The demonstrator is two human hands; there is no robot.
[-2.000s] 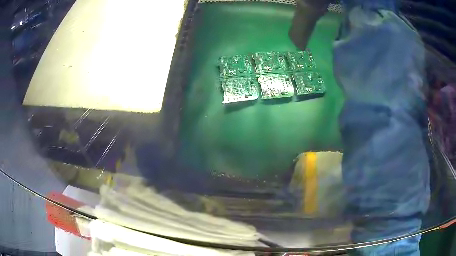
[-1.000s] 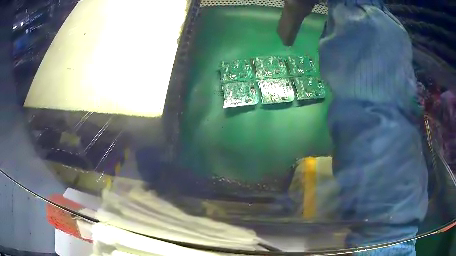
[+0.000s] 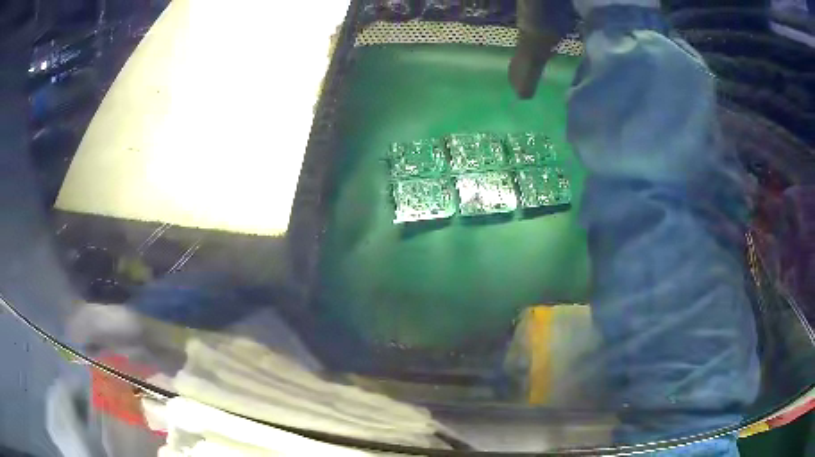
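Note:
A green circuit board panel of small boards in two rows of three [image 3: 481, 178] lies on the green mat [image 3: 429, 286], seen through the curved window. A blue-sleeved right arm [image 3: 661, 223] reaches up along the right side of the panel. My right hand is past the top edge, out of the picture. A blurred pale shape [image 3: 71, 415] at the lower left edge may be my left hand; its fingers and any hold cannot be made out.
A dark post [image 3: 533, 58] hangs above the mat. A cream-white sheet [image 3: 210, 116] is at upper left. A folded white cloth [image 3: 268, 375] and a red pad [image 3: 121, 388] are at lower left. A beige flap with a yellow stripe [image 3: 567, 348] is below the mat.
The panel and mat sit lower in the picture, as the view has shifted. The sleeve reaches slightly further left than at first. A blurred pale shape and a bluish patch have appeared at lower left.

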